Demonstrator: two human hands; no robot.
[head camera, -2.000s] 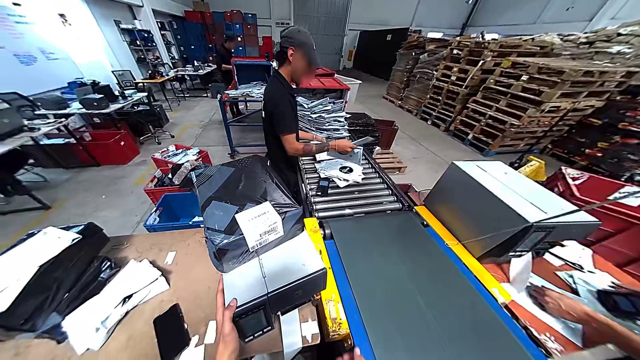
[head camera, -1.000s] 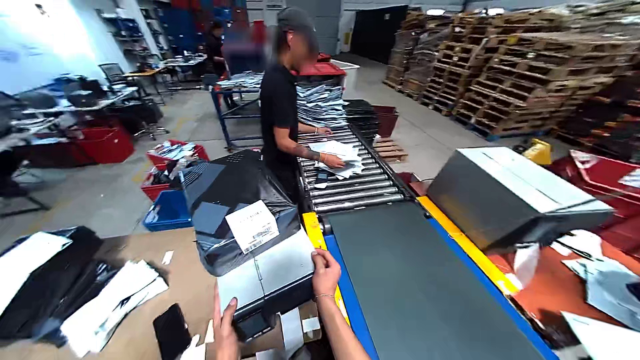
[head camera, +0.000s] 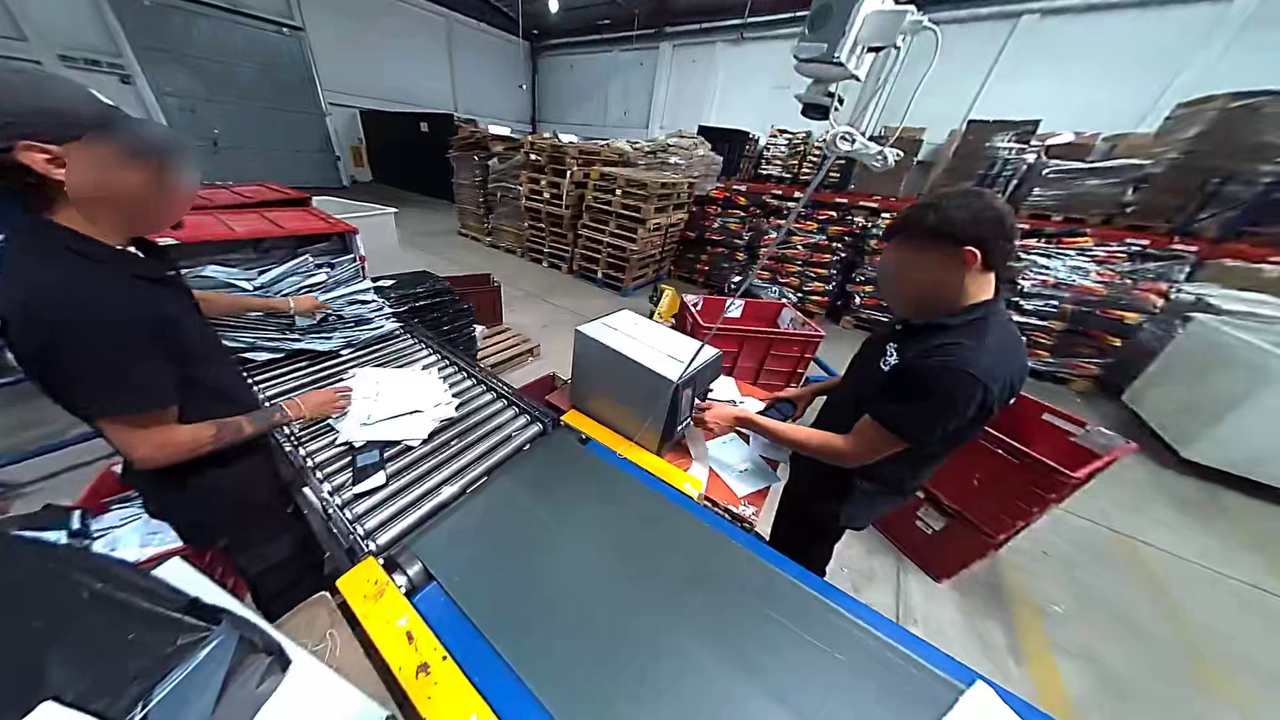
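Neither of my hands shows in the head view. Below me runs a dark conveyor belt (head camera: 640, 590) with blue side rails, joined to a metal roller conveyor (head camera: 440, 430). On the rollers lie a pile of white papers or envelopes (head camera: 395, 400) and a dark handheld device (head camera: 368, 466). A person in a dark cap at the left rests one hand on the pile. A black plastic-wrapped bundle (head camera: 90, 620) fills the lower left corner. A white corner of something (head camera: 982, 703) shows at the bottom right edge.
Across the belt, another person (head camera: 930, 370) stands at a grey box-shaped machine (head camera: 645, 370) on an orange table. Red crates (head camera: 750, 340) stand behind and beside that person. Wooden pallets (head camera: 630, 220) are stacked farther back. A yellow guard plate (head camera: 410, 640) edges the belt.
The view has swung right. My hands, at the near box in the earlier frames, are out of view. The capped person's other arm now reaches to the stacked envelopes behind.
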